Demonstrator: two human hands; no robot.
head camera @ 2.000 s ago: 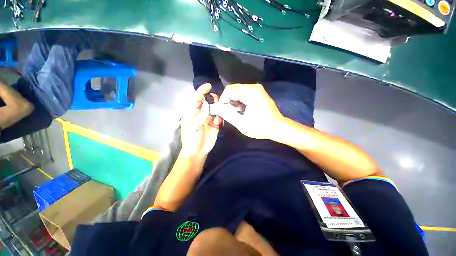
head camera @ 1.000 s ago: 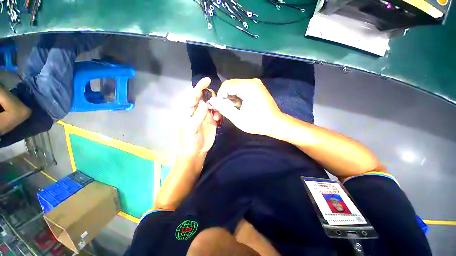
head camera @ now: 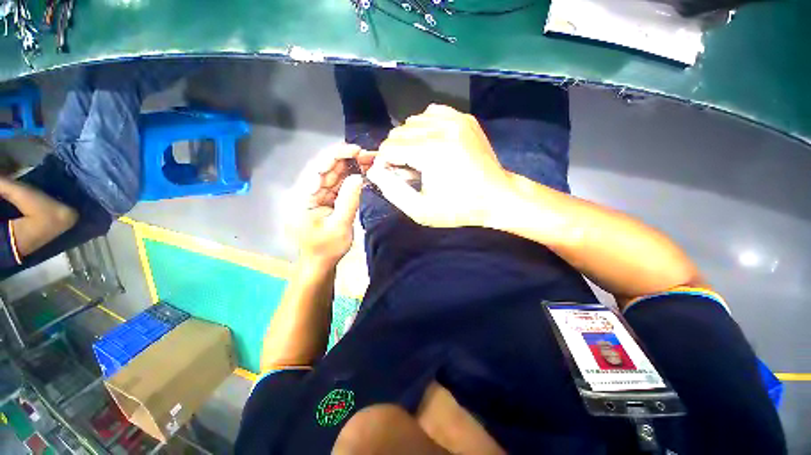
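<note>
A small dark piece point(head camera: 354, 166), possibly a black connector housing, shows between my fingertips above my lap. My left hand point(head camera: 327, 206) is bare and pinches it from the left, with the other fingers curled. My right hand point(head camera: 453, 169) is bare and meets it from the right with closed fingertips. A dark patch shows inside the curl of my right hand; I cannot tell if it is wire or shadow. The fingers hide most of the work, and glare washes out detail.
The green bench point(head camera: 222, 28) crosses the top with black terminated leads point(head camera: 425, 19), a wire bundle point(head camera: 25, 34) and a pale plate point(head camera: 622, 31). A seated person point(head camera: 89, 147), blue stool point(head camera: 191, 153), cardboard box point(head camera: 173, 373) and blue box point(head camera: 138, 336) are left.
Both hands have shifted slightly up and left; my right hand is turned more upward. My left fingers look more spread and curled. The view has tilted, so less of the bench and machine shows.
</note>
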